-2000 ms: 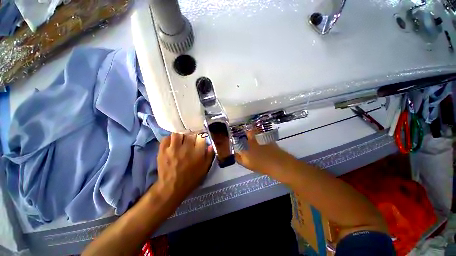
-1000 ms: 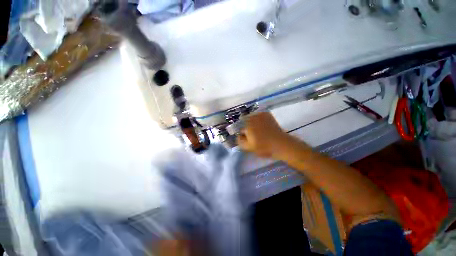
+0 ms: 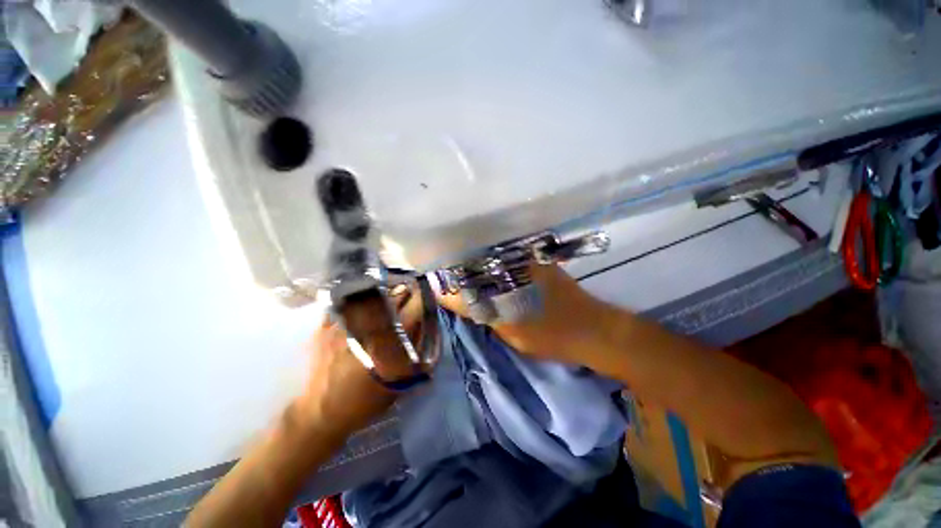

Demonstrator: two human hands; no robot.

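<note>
Light blue garment fabric [image 3: 537, 397] hangs in folds from the needle area over the table's front edge towards my lap. My left hand [image 3: 356, 366] is at the needle area, partly hidden behind the shiny thread take-up guard [image 3: 413, 345]; its fingertips and any hold on the fabric cannot be made out. My right hand [image 3: 547, 315] is just right of the needle, at the fabric's upper edge, its fingers hidden behind the chrome fittings [image 3: 506, 273]. The white sewing machine head [image 3: 516, 134] stands over both hands.
Red-orange scissors [image 3: 858, 239] and green-handled ones [image 3: 887, 242] hang at the table's right end. Small snips [image 3: 782, 219] lie on the table [image 3: 186, 351]. A red bag [image 3: 825, 397] is below right. A plastic-wrapped brown board [image 3: 93, 113] is at the upper left.
The fabric has left the table's left side and now hangs in front of the needle. My left hand swung down with it, then came back up to the needle area. The view shifted.
</note>
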